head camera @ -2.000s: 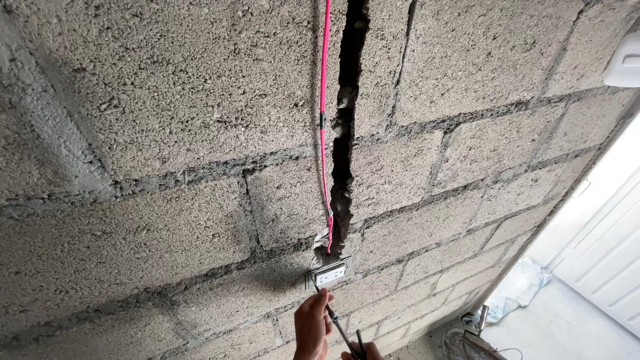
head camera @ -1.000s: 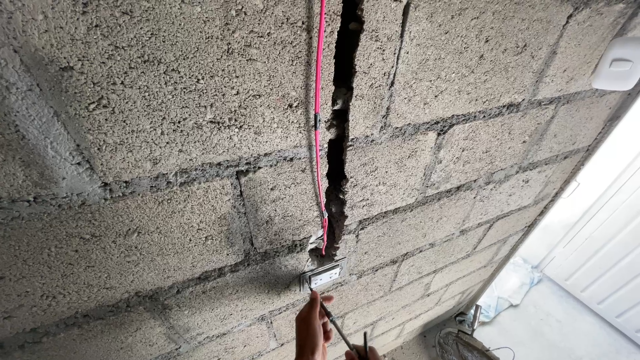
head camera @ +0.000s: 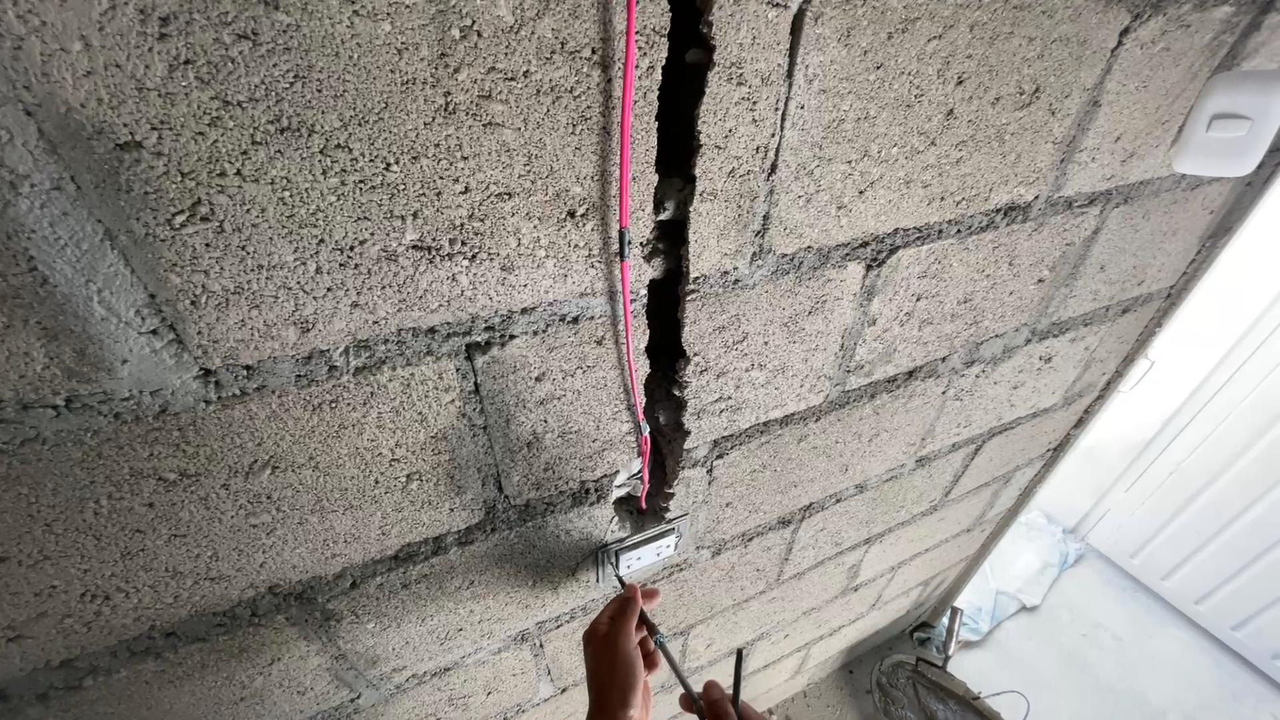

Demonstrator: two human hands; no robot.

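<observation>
An electrical outlet (head camera: pixel 645 552) with a plate is set in the concrete block wall, just below a rough vertical channel (head camera: pixel 668 310). Pink wire (head camera: pixel 627 150), wrapped with dark tape at one spot, hangs beside the channel and ends above the outlet. My left hand (head camera: pixel 618 655) pinches the upper shaft of a thin screwdriver (head camera: pixel 668 652), whose tip is at the outlet's lower left edge. Lower down, my right hand (head camera: pixel 718 703) is shut around the screwdriver's lower end, partly cut off by the frame. A short dark rod (head camera: pixel 738 675) also sticks up from my right hand.
A white switch plate (head camera: pixel 1228 124) is on the wall at the upper right. At the lower right, a mortar-covered container (head camera: pixel 925 690) stands near a crumpled plastic bag (head camera: pixel 1020 575) on the pale floor. Beyond them is a white panelled door (head camera: pixel 1200 500).
The view has shifted slightly. Both hands stay near the outlet with the screwdriver between them; no other plain change shows.
</observation>
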